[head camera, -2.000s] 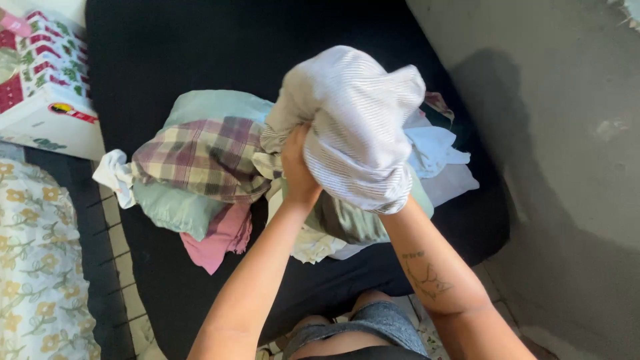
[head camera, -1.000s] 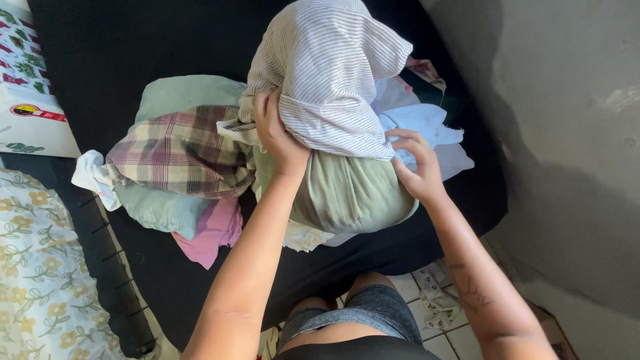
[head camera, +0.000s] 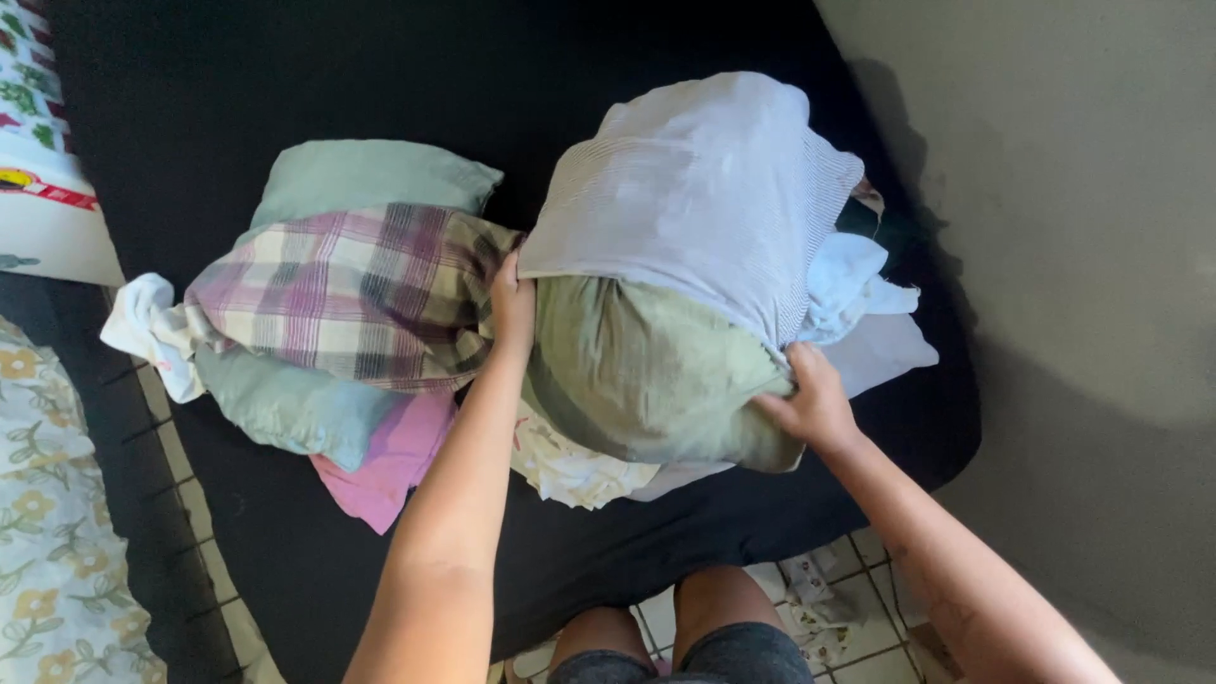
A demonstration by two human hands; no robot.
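Observation:
A white-and-grey striped cloth [head camera: 684, 190] lies spread over the upper part of a plump olive-green pillow [head camera: 655, 370]. My left hand [head camera: 514, 302] grips the cloth's left lower corner, beside a plaid cloth [head camera: 351, 294]. With thumb and fingers, my right hand [head camera: 810, 397] pinches the cloth's right lower edge against the pillow. The plaid cloth rests across a pale green pillow [head camera: 370, 176], its left end by a white cloth [head camera: 157, 332]. Pink fabric [head camera: 394, 456] pokes out below. Light blue cloth [head camera: 841, 285] and cream printed cloth [head camera: 579, 465] show around the olive pillow.
All this lies on a bed with a black sheet [head camera: 427, 76]. A grey wall [head camera: 1064, 237] runs along the right. At the left stand a white printed box [head camera: 57, 218] and floral-patterned fabric [head camera: 57, 522]. Tiled floor [head camera: 864, 608] shows beneath my legs.
The striped cloth was bunched up high over my hands; now it is drawn out flatter over the olive pillow. My right hand has come to hold its lower edge, and my hands are farther apart.

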